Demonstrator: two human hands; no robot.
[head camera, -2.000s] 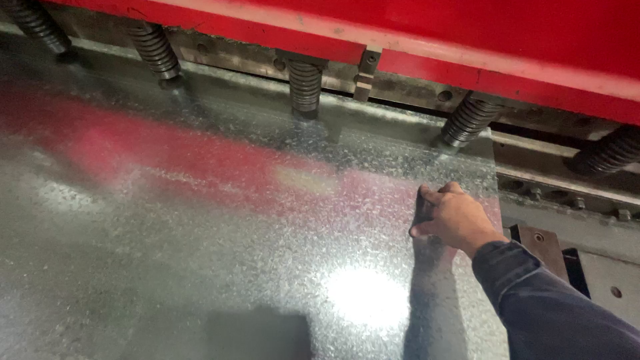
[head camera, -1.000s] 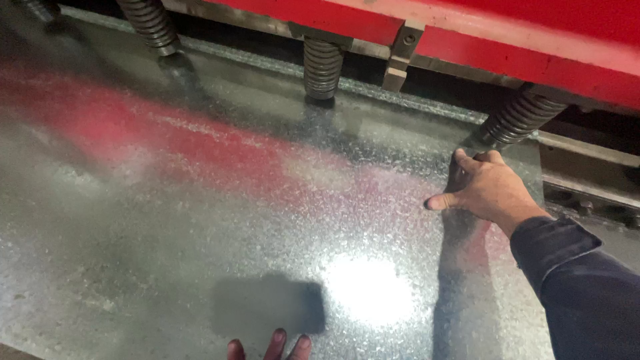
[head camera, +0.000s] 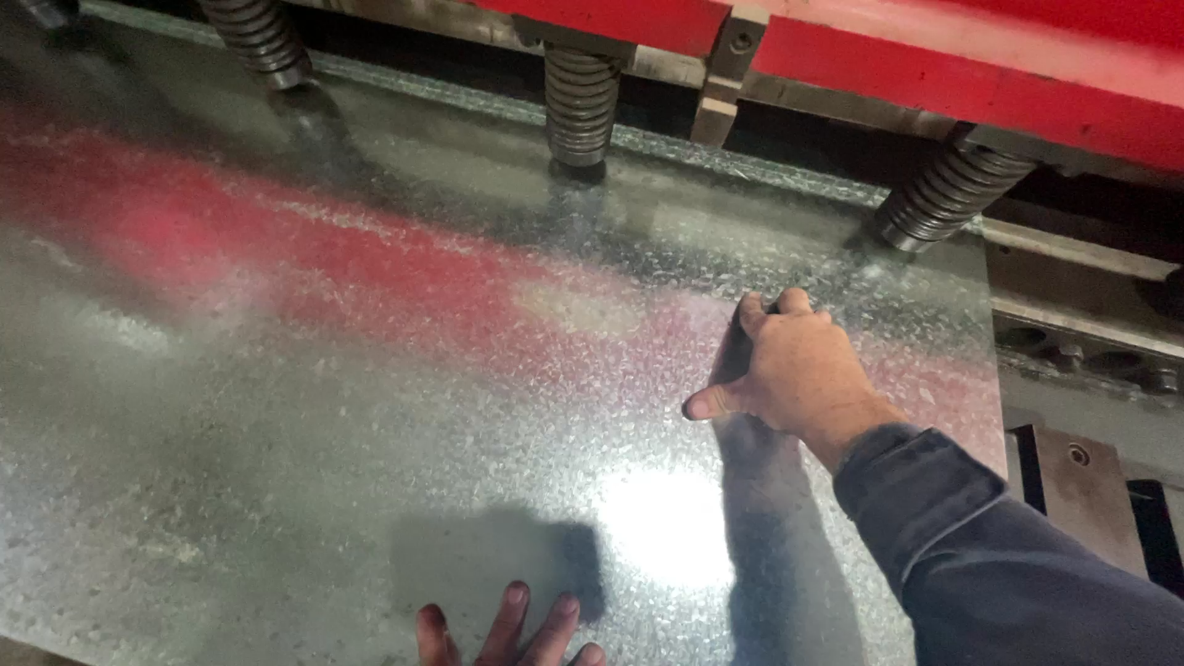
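A large galvanized steel sheet (head camera: 305, 416) lies flat and fills most of the head view, with its far edge under the red machine. My right hand (head camera: 800, 370), in a dark sleeve, rests on the sheet toward its right edge, fingers and thumb spread, holding nothing. At the bottom centre the spread fingers of my left hand (head camera: 513, 634) are over the sheet; its palm is outside the frame, and whether it touches is hard to tell. Spring-wrapped hold-down feet (head camera: 581, 106) stand in a row along the sheet's far side.
The red beam of a shearing machine (head camera: 971, 83) spans the top. A metal bracket (head camera: 731, 74) hangs from it between two springs. Right of the sheet are the machine bed with round recesses (head camera: 1073, 356) and a bolted steel block (head camera: 1082, 490).
My left hand has come into view at the bottom since two seconds ago, and more of its fingers show now. My right hand stays on the sheet near its right edge.
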